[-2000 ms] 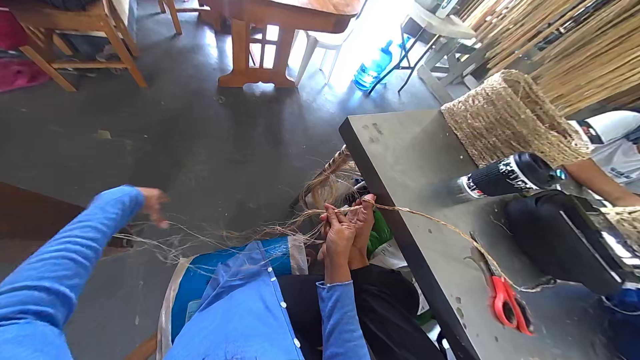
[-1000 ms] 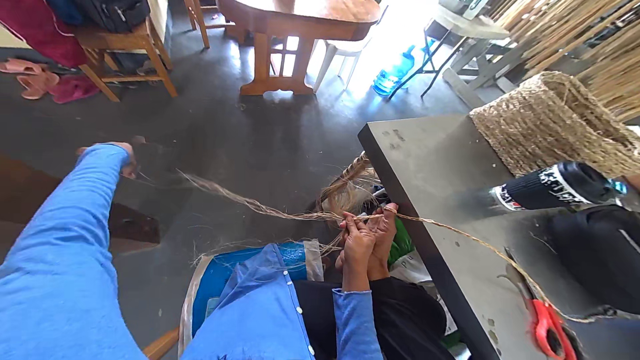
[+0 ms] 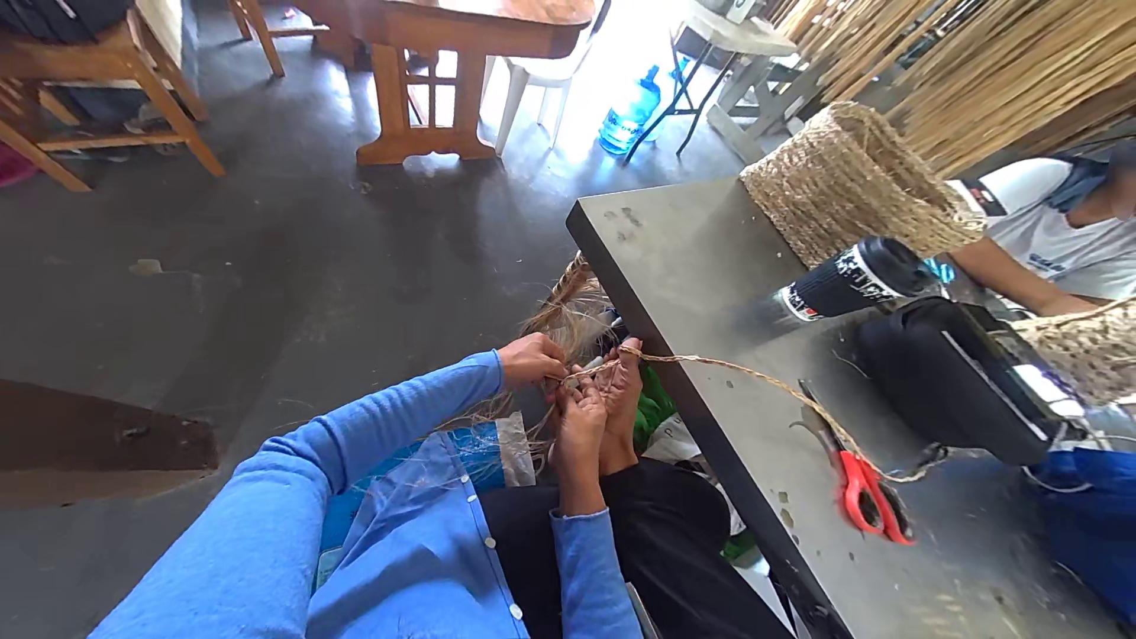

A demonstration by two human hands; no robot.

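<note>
A thin braided cord of plant fibre [image 3: 754, 371] runs from the table across to a bare foot [image 3: 624, 404], where it passes by the toes. My left hand [image 3: 532, 359] pinches the fibres at the working end of the cord. Close beside it, my right hand [image 3: 581, 422] grips the strands just below the toes; its fingers partly hide them. Loose pale fibres [image 3: 497, 426] trail over my lap, and a thicker bundle of fibres [image 3: 568, 306] hangs at the table's edge. Red-handled scissors [image 3: 865, 497] lie on the table beside the cord.
The grey table [image 3: 683, 257] bears a woven fibre basket [image 3: 843, 177], a black tumbler [image 3: 852, 280] and a black case [image 3: 958, 377]. A person [image 3: 1056, 222] sits across it. A wooden beam [image 3: 106, 444] is at left; a wooden table [image 3: 470, 35] and water bottle [image 3: 630, 111] stand beyond.
My left hand has come in from far out on the left to beside my right hand. The long strands stretched out on the left are no longer spread there. My right hand stays by the foot.
</note>
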